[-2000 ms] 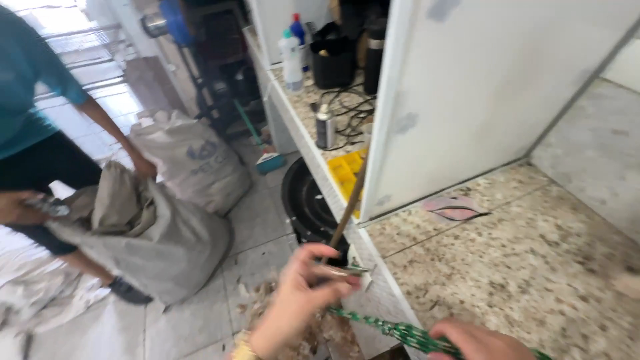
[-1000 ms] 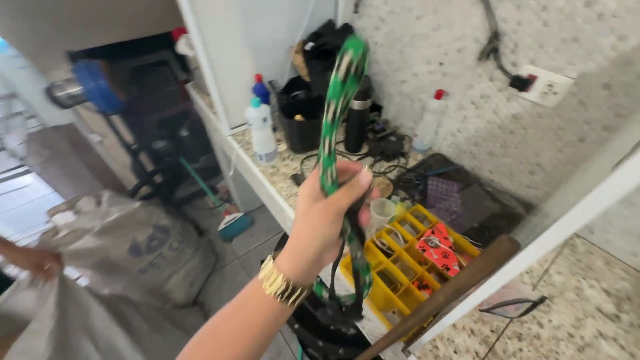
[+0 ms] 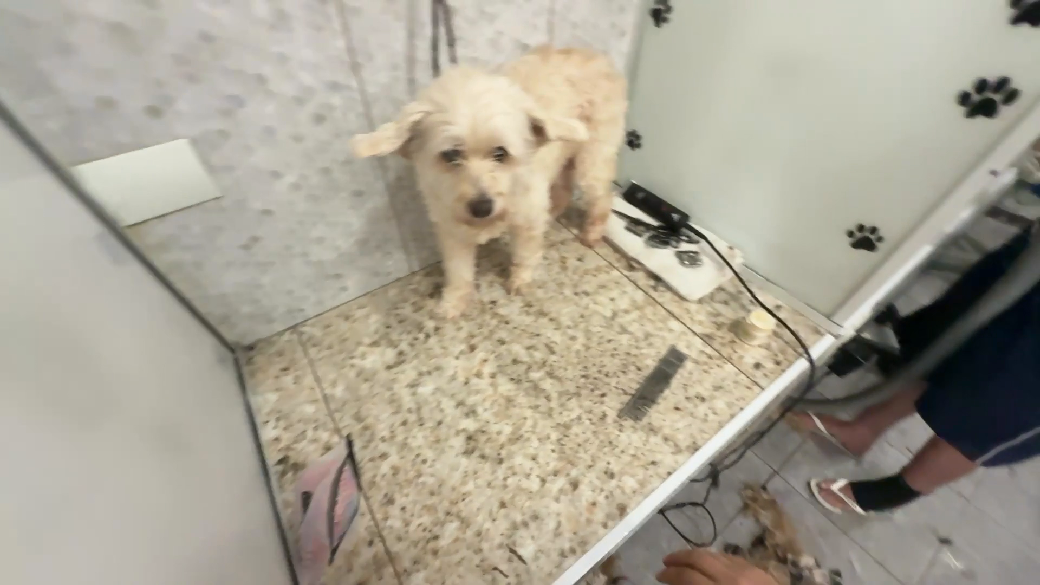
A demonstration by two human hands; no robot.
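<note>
A cream-coloured dog [image 3: 487, 162] stands in the back corner of the speckled stone counter [image 3: 479, 406], facing me. Beside it at the right, a black electric clipper [image 3: 654, 205] and several dark clipper blades [image 3: 666, 237] lie on a white towel [image 3: 700, 280]. A grey comb [image 3: 652, 382] rests flat on the counter, with a small cream-topped container [image 3: 756, 325] behind it. A pink pouch with a dark zip [image 3: 329, 504] is at the lower left. At the bottom edge, part of a hand [image 3: 707, 569] shows beyond the counter's front edge; which hand it is and what it holds cannot be told.
Partition panels stand at left [image 3: 122, 366] and right, the right one [image 3: 764, 146] bearing black paw prints. The clipper's cord [image 3: 760, 301] runs over the counter's white front edge [image 3: 691, 471]. A person in flip-flops [image 3: 934, 463] stands at the right, near cut hair [image 3: 772, 520] on the floor.
The view has swung far to another part of the counter, where the dog now shows. The green patterned cord held by a hand one second ago is out of view.
</note>
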